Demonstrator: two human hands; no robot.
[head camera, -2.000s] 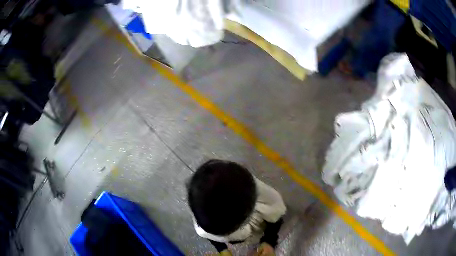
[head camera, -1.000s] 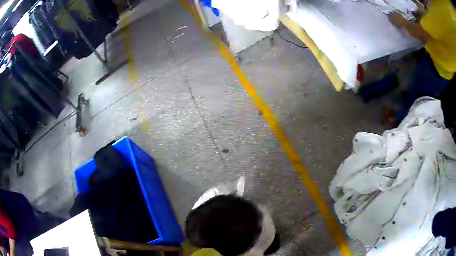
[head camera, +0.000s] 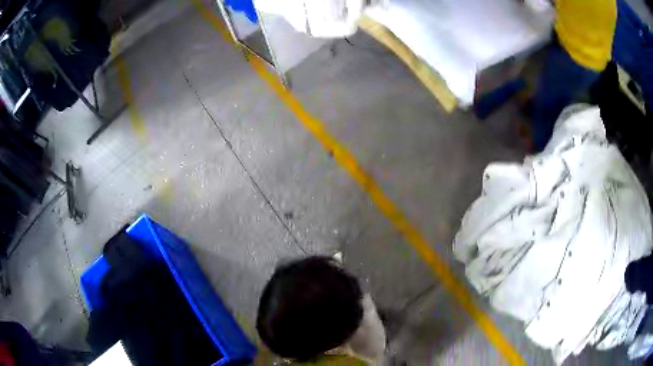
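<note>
Neither of my hands is in view. Nearest in front, at the bottom, is a person with dark hair and a pale top (head camera: 309, 307), seen from above. To the right a big heap of off-white garments (head camera: 566, 236) with small dark buttons lies bunched, cut by the right edge. At the lower left a blue crate (head camera: 187, 286) holds black cloth (head camera: 147, 307).
A yellow line (head camera: 379, 200) crosses the grey floor diagonally. A white-covered table (head camera: 458, 32) with a yellowish edge stands at the top, beside a person in yellow (head camera: 587, 32). Dark garments (head camera: 61, 50) hang on racks with metal floor feet (head camera: 74, 191) at the left.
The camera view has swung, so the crate, racks and table sit further left than one second ago. The white object at the lower left has mostly left the picture.
</note>
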